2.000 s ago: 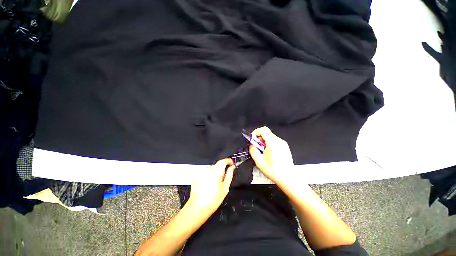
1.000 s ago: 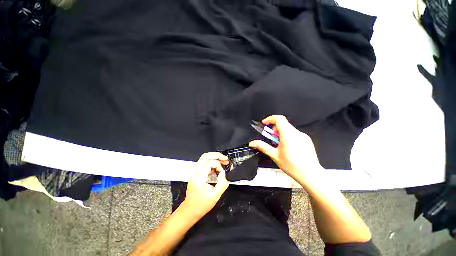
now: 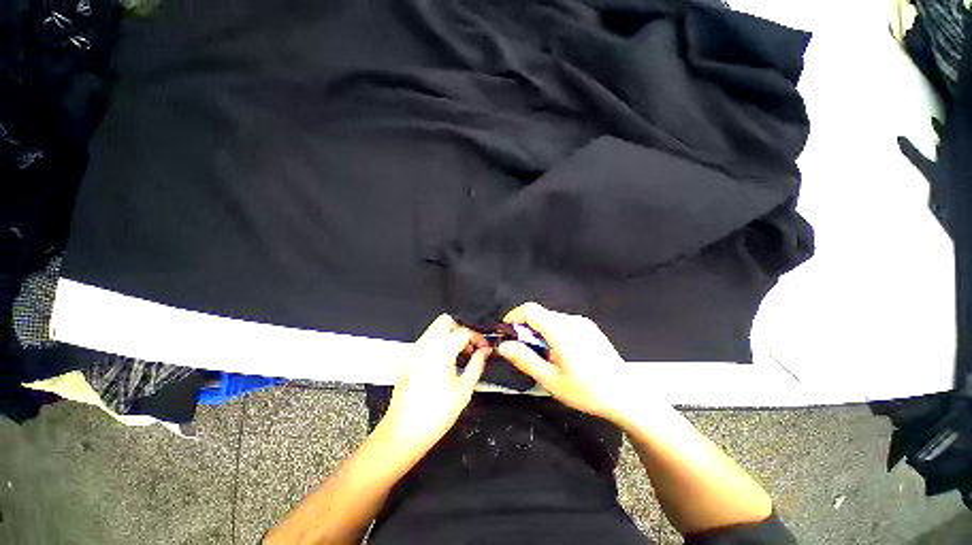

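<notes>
A large black garment [image 3: 288,192] lies over the table, with creases and a folded narrower part at its right. My left hand [image 3: 435,364] pinches a small dark piece of the garment at the near edge. My right hand [image 3: 563,357] is close beside it and holds thread snips [image 3: 524,336] with a white and purple grip. The tips of the snips meet the cloth at my left fingertips. The blades are mostly hidden by my fingers, and the held cloth is too small to tell in detail.
The white table edge [image 3: 213,339] runs along the front. Dark garments [image 3: 43,128] are heaped at the left, with more black cloth [image 3: 927,436] at the right. A cream scrap [image 3: 80,396] and a blue thing [image 3: 237,387] show below the left edge.
My right hand has moved left and down, bringing the snips from above the cloth to my left fingertips. The check piece seen between my hands is now mostly hidden.
</notes>
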